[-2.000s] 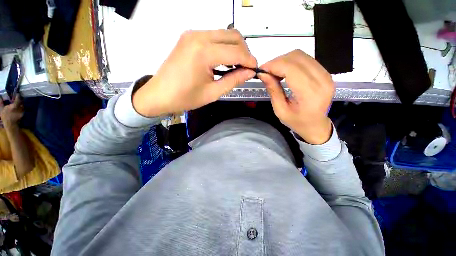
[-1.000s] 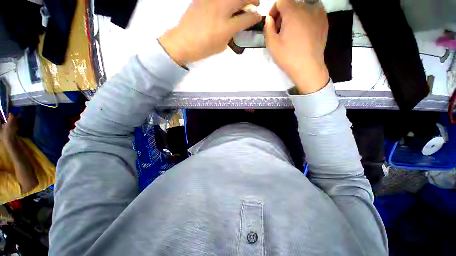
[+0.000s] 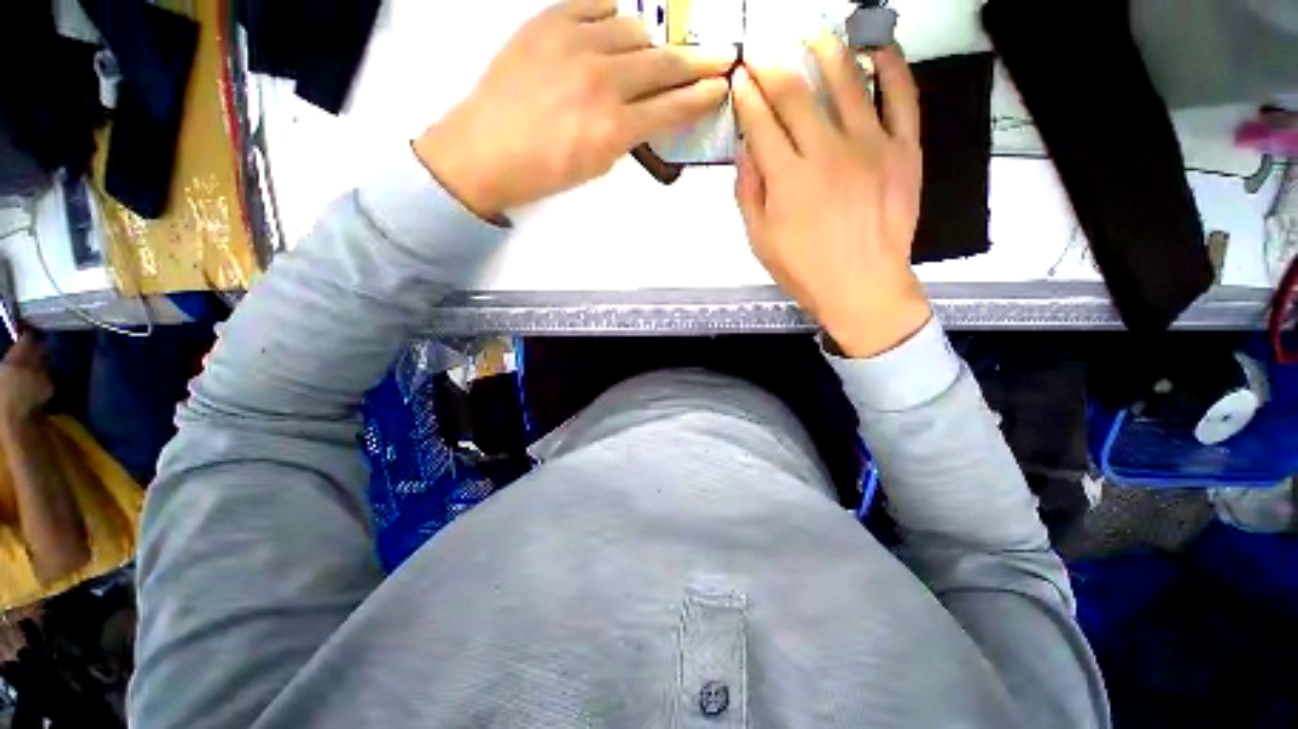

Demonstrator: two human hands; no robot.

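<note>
My left hand [image 3: 548, 114] and my right hand [image 3: 837, 200] lie over the sewing area at the top of the view, fingertips meeting. A small black fabric piece [image 3: 736, 67] shows only as a dark sliver between the fingertips; most of it is hidden. My left index finger and thumb point right towards it. My right hand is palm down, its thumb and index finger at the piece and its other fingers spread. The needle plate [image 3: 700, 143] shows below the fingertips. The needle contact cannot be seen.
A dark stack of cut pieces [image 3: 954, 171] lies just right of my right hand. A long black strip [image 3: 1110, 171] slants farther right. Black pieces [image 3: 306, 50] lie at the left, by a yellow-brown board [image 3: 214, 214]. A person's yellow sleeve [image 3: 71, 491] shows at left.
Both hands have moved up from the table's front edge to the sewing area with the small piece. Since one second ago, my right hand has flattened and its fingers have spread.
</note>
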